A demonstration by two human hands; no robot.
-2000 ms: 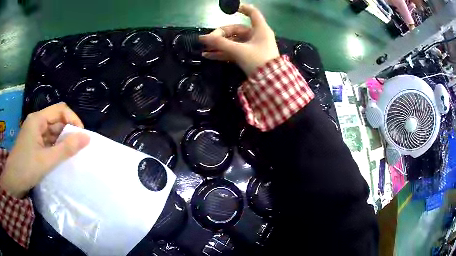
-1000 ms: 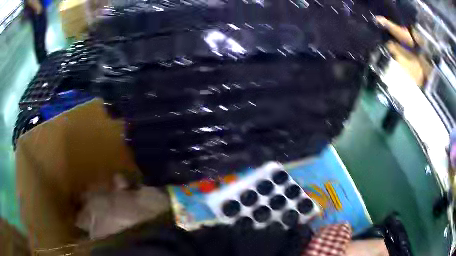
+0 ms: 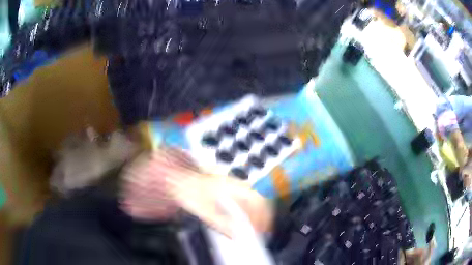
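A white label sheet [image 3: 199, 135] with rows of round black labels lies on the blue printed board [image 3: 331, 147]. My left hand [image 3: 147, 186] is low at left, before the board's near edge, strongly blurred. My right hand [image 3: 227, 204] is just right of it and overlaps it at the sheet's near edge. A pale white strip or sheet [image 3: 248, 240] shows at my right hand and runs down to the bottom edge. The blur hides the fingers and which hand holds it.
An open brown carton [image 3: 62, 98] with crumpled whitish material [image 3: 90, 160] stands at left. The black tray stack [image 3: 207, 57] fills the back. A black tray with parts [image 3: 341, 222] is at lower right, beside the green conveyor belt [image 3: 370, 116]. Parts of other people show at far right.
The view has swung from the large tray to the label sheets at its left. Both hands now meet near the label sheet. The sheet with one label is no longer recognisable.
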